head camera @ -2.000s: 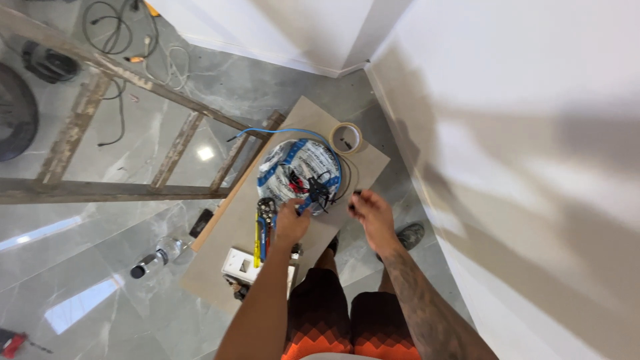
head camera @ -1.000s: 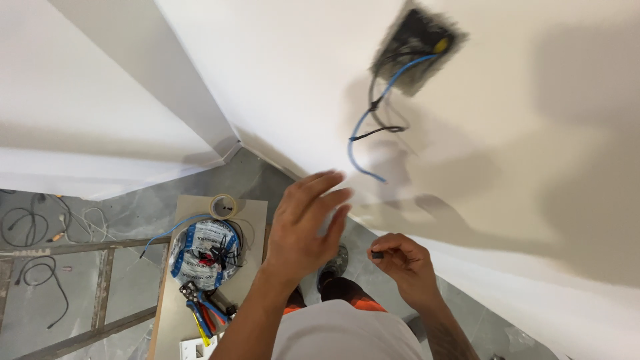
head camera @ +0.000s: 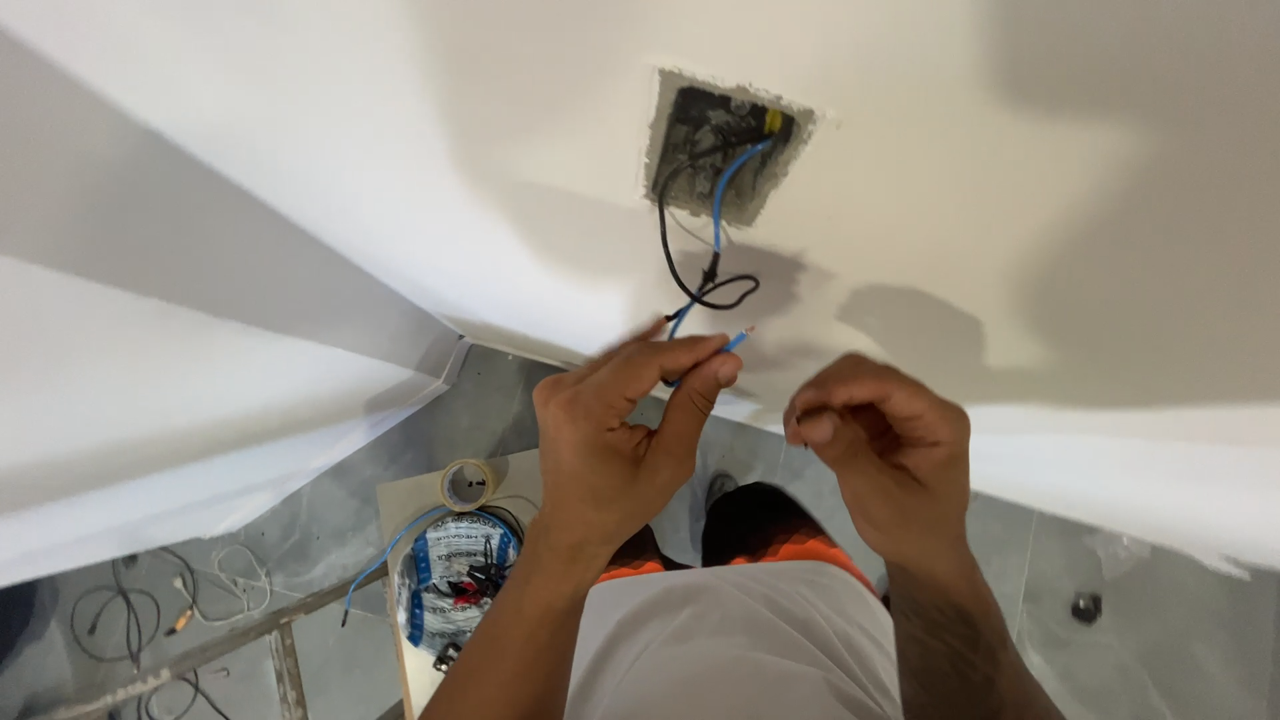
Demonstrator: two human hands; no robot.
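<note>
An electrical wall box (head camera: 730, 150) is recessed in the pale wall, with a rough edge around it. From it hang a blue wire (head camera: 722, 205) and a black wire (head camera: 664, 235), which is looped and joined to the blue one by a dark wrap or knot. My left hand (head camera: 640, 430) pinches the blue wire near its end, where bare copper shows, just below the box. To the right, my right hand (head camera: 880, 450) is closed with a small dark piece between thumb and fingers; what it is cannot be told.
Below left, a board holds a wrapped coil of blue wire (head camera: 425, 590) and a roll of masking tape (head camera: 467, 484). A wooden ladder (head camera: 285, 665) and loose cables (head camera: 125, 610) lie farther left. A small dark object (head camera: 1086, 606) sits on the tiled floor at right.
The view has swung from the board to the wall box. My left hand, apart from the hanging wire one second ago, now grips the blue wire's end. My right hand still holds the small dark piece.
</note>
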